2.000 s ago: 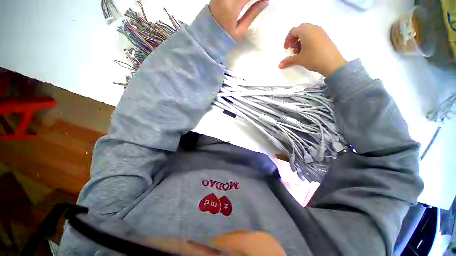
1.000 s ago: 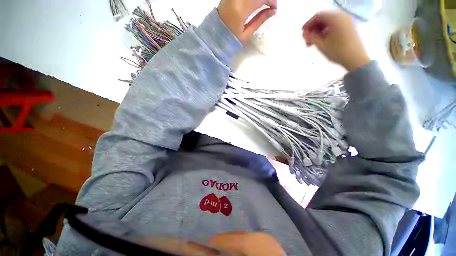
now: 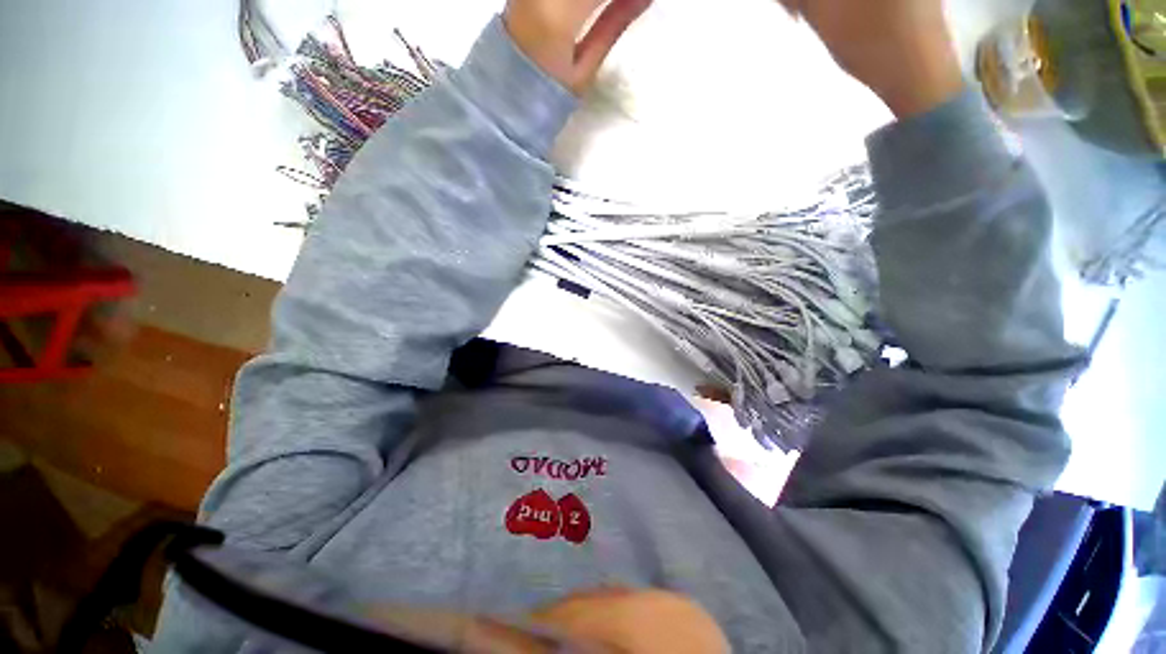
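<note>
A thick bundle of white-grey cables (image 3: 748,275) lies across the table in front of me, with pale plug-like lumps at its right end. Its middle passes under my left forearm. Coloured wires (image 3: 343,102) fan out beyond that sleeve at the upper left. A short black sleeve (image 3: 574,289) shows at the bundle's near side. My left hand (image 3: 563,32) is raised beyond the bundle, cut off by the top edge. My right hand (image 3: 882,38) is raised to its right, with its fingertips out of the picture. Whether either hand holds anything cannot be seen.
A small separate wire bunch (image 3: 260,41) lies at the upper left. A clear round container (image 3: 1019,64) and a yellow-rimmed basket (image 3: 1142,77) stand at the upper right. More thin wires (image 3: 1125,249) and a dark rod (image 3: 1102,326) lie at right. A red stool (image 3: 58,291) stands at left.
My right hand has moved up and away from me, past the top edge. My left hand has shifted slightly up and left in view. The cable bundle keeps nearly the same arrangement.
</note>
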